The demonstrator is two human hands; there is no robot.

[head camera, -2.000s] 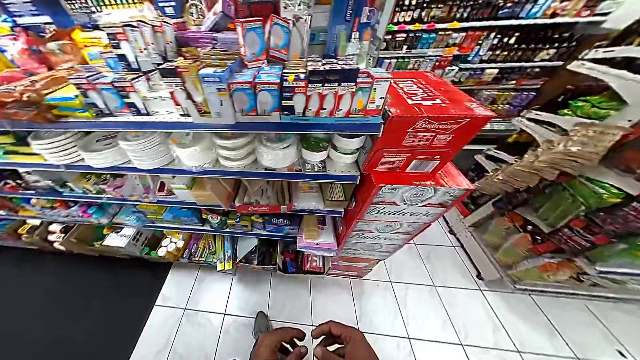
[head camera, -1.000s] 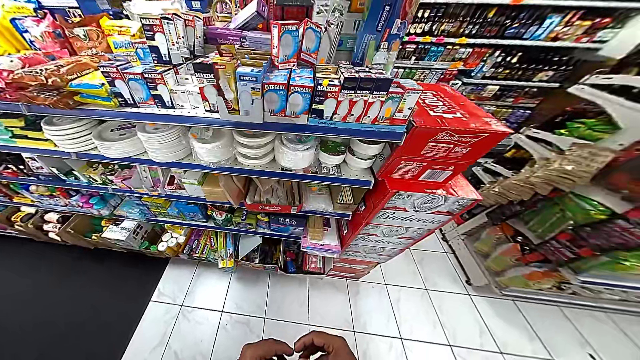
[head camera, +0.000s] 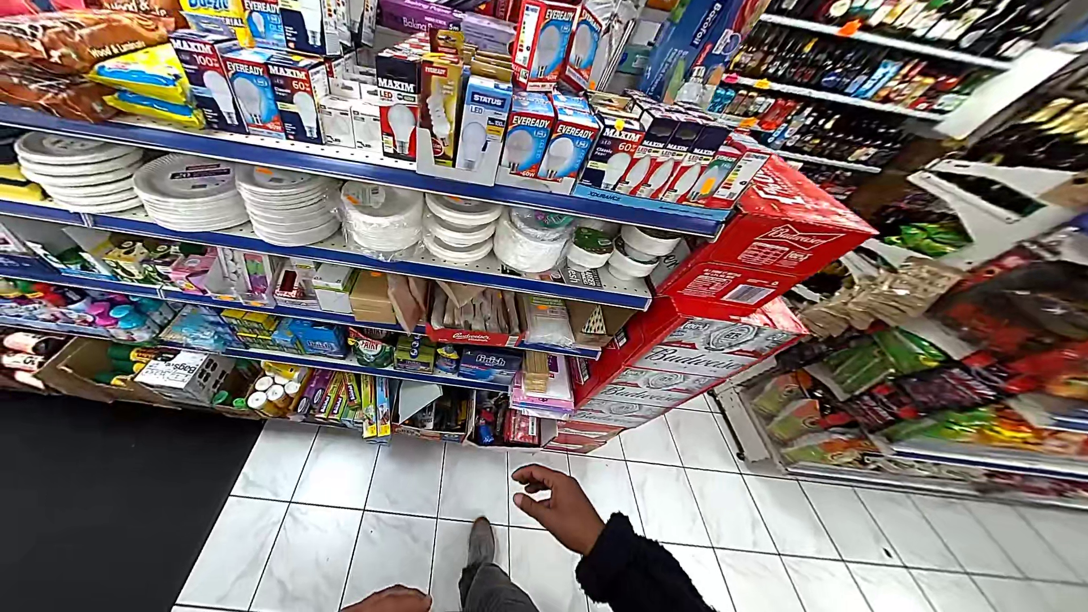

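My right hand [head camera: 561, 508] hangs in front of me over the white floor tiles, its thumb and fingers apart and nothing between them, a dark sleeve at the wrist. Only the back of my left hand [head camera: 389, 600] shows at the bottom edge; its fingers are hidden. Beyond the hands is a shop shelf unit with boxed light bulbs [head camera: 544, 144] on its upper level. Below them are stacks of white disposable plates [head camera: 285, 204] and bowls [head camera: 529, 240]. A carton of dishwasher product [head camera: 489, 364] sits on a lower level.
Red beer cartons [head camera: 756, 229] are stacked at the shelf's right end. Packets hang on a rack [head camera: 943, 374] at the right, and bottles fill shelves [head camera: 884, 42] behind. A black mat [head camera: 110, 501] covers the floor at left. My shoe [head camera: 481, 541] is on the tiles [head camera: 408, 484].
My hands were close together at the bottom; now they are apart, the right one raised and farther forward, the left mostly out of view.
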